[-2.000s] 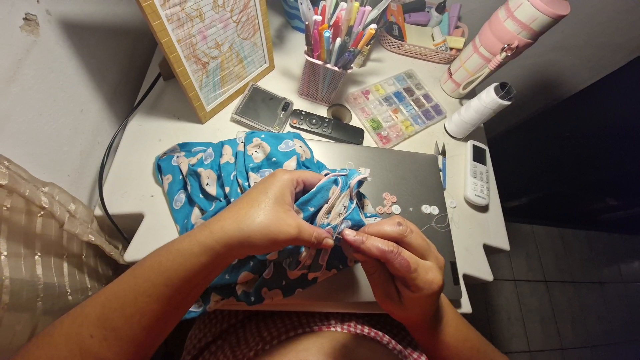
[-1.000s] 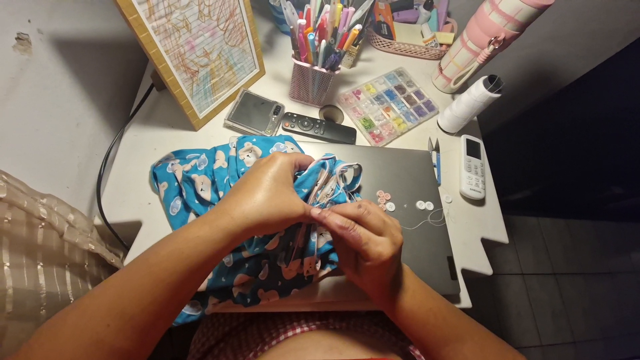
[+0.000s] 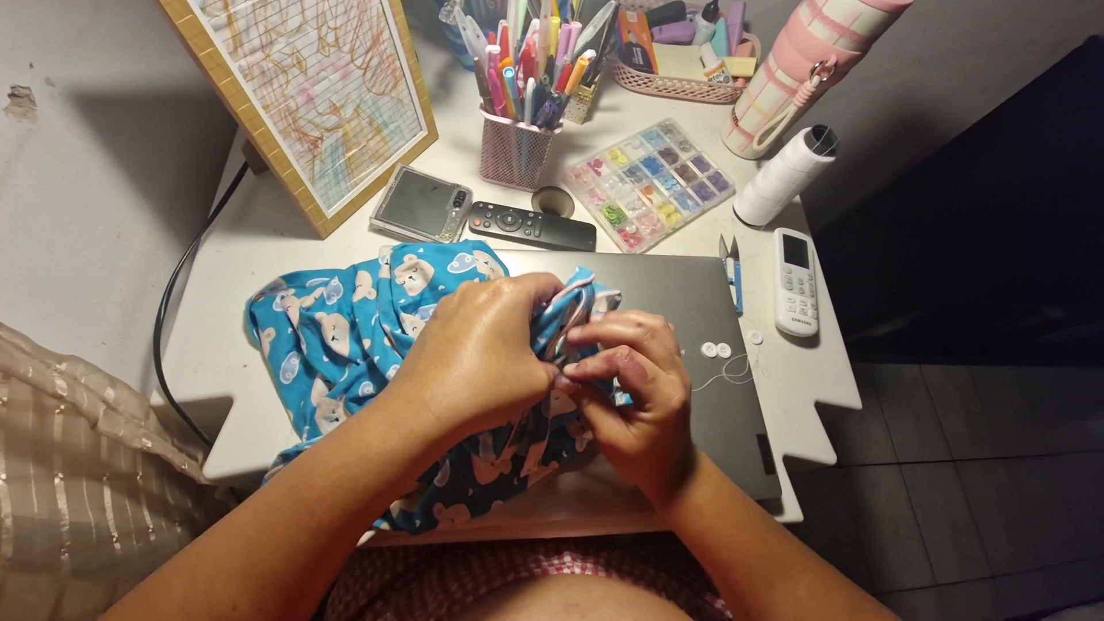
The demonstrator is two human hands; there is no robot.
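Note:
Blue fabric with a bear print (image 3: 345, 328) lies bunched over a dark closed laptop (image 3: 673, 285) and the white table. My left hand (image 3: 483, 354) grips the gathered edge of this fabric between thumb and fingers. Close against it, my right hand (image 3: 634, 388) has its thumb and fingertips at the same edge; whether it pinches cloth, a needle or thread is too small to tell. White buttons (image 3: 717, 350) rest on the laptop to the right of my right hand, with a loose white thread (image 3: 733, 375) beside them.
Behind the laptop are a black remote (image 3: 535, 228), a clear-cased phone (image 3: 423, 205), a compartment box of colourful buttons (image 3: 651, 185) and a mesh pen cup (image 3: 517, 151). A thread spool (image 3: 785, 177), a white remote (image 3: 795, 280) and a small blue-handled tool (image 3: 733, 276) stand or lie at right. A picture frame (image 3: 328, 207) leans at left.
My right hand's fingers have spread and shifted at the fabric edge, and now cover the spot where pink buttons showed earlier. My left hand keeps its grip on the cloth.

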